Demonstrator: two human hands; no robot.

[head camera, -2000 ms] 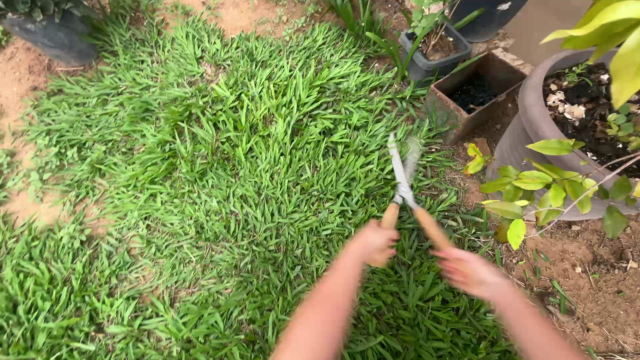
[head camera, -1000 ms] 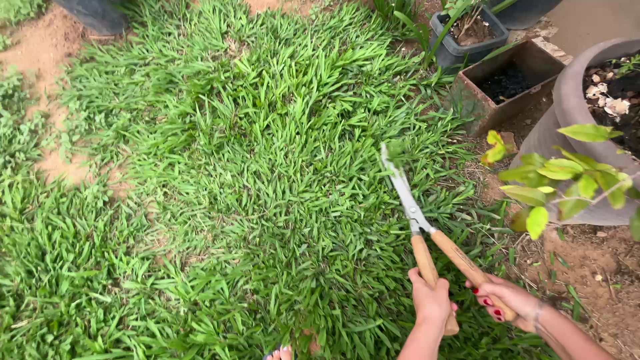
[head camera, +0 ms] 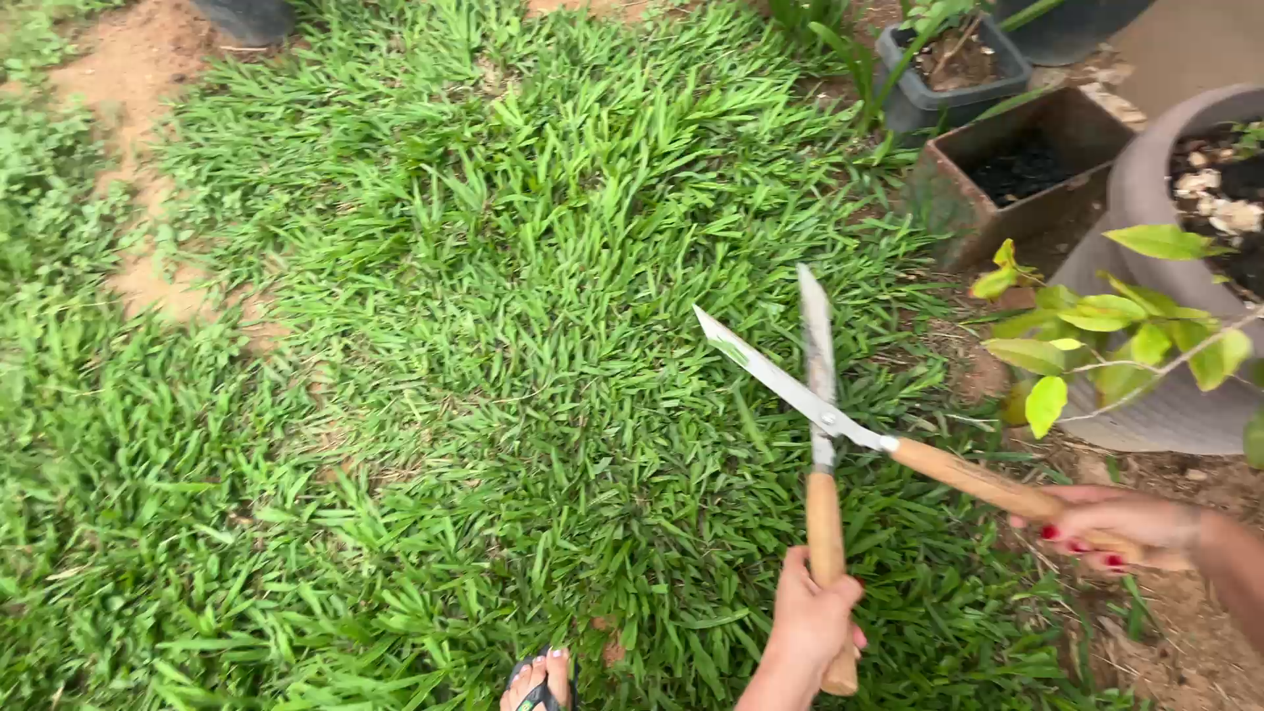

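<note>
A pair of hedge shears (head camera: 829, 419) with metal blades and two wooden handles is held over the grass (head camera: 553, 375). My left hand (head camera: 816, 614) is closed around the left wooden handle near its end. My right hand (head camera: 1116, 528) grips the right wooden handle, out over the edge of the bare soil. The handles are spread wide and the blades stand apart in a V, tips toward the top of the view. A bit of green leaf clings to the left blade.
On the right stand a large round planter (head camera: 1136, 395), a rusty rectangular metal box (head camera: 953, 212) and a grey square pot (head camera: 923, 104). A leafy branch (head camera: 1150, 365) reaches in near my right hand. A dark pot (head camera: 247, 20) is at the top left, a sandaled foot (head camera: 538, 681) at the bottom.
One second ago the handles were close together and the blades nearly closed; now my hands are farther apart and the blades are spread. More of the foot shows.
</note>
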